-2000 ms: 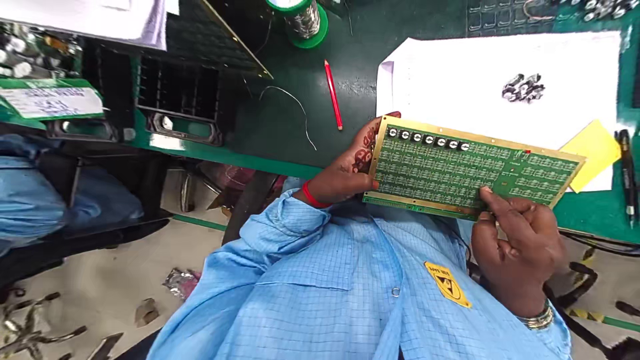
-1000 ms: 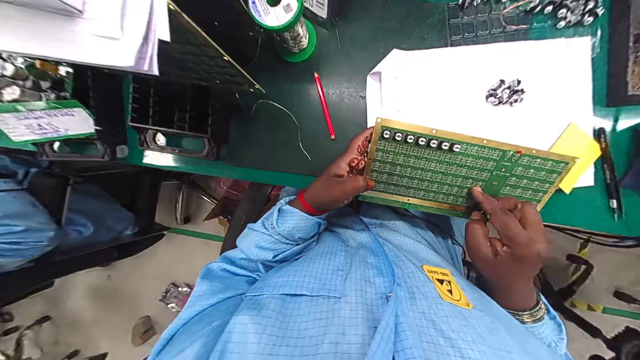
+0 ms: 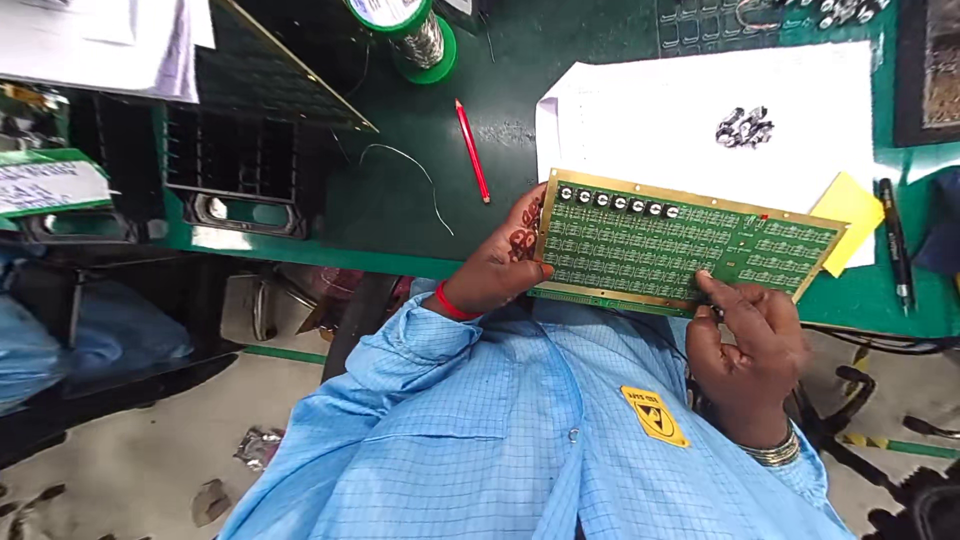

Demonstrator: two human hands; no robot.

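A green printed circuit board [image 3: 637,255] with gold-coloured borders is held tilted over the table's front edge. Several round black-and-silver components [image 3: 619,202] stand in a row along its upper left. My left hand [image 3: 495,262] grips the board's left end, thumb on the front face and the other fingers mostly hidden behind. The index finger of my right hand [image 3: 742,337] touches the lower right part of the board; its other fingers are curled, and a small dark thing shows near the thumb, too little visible to name. A pile of similar small components [image 3: 744,127] lies on white paper [image 3: 675,90].
A red pencil [image 3: 472,150], a solder wire spool [image 3: 424,45] and a loose wire [image 3: 412,161] lie on the green table. At the right are a yellow paper [image 3: 847,221] and a black pen [image 3: 895,244]. Black racks [image 3: 232,172] and stacked papers [image 3: 97,45] stand left.
The left hand keeps its hold on the board. My right index finger stays at the board's lower right part, with only slight movement of the hand.
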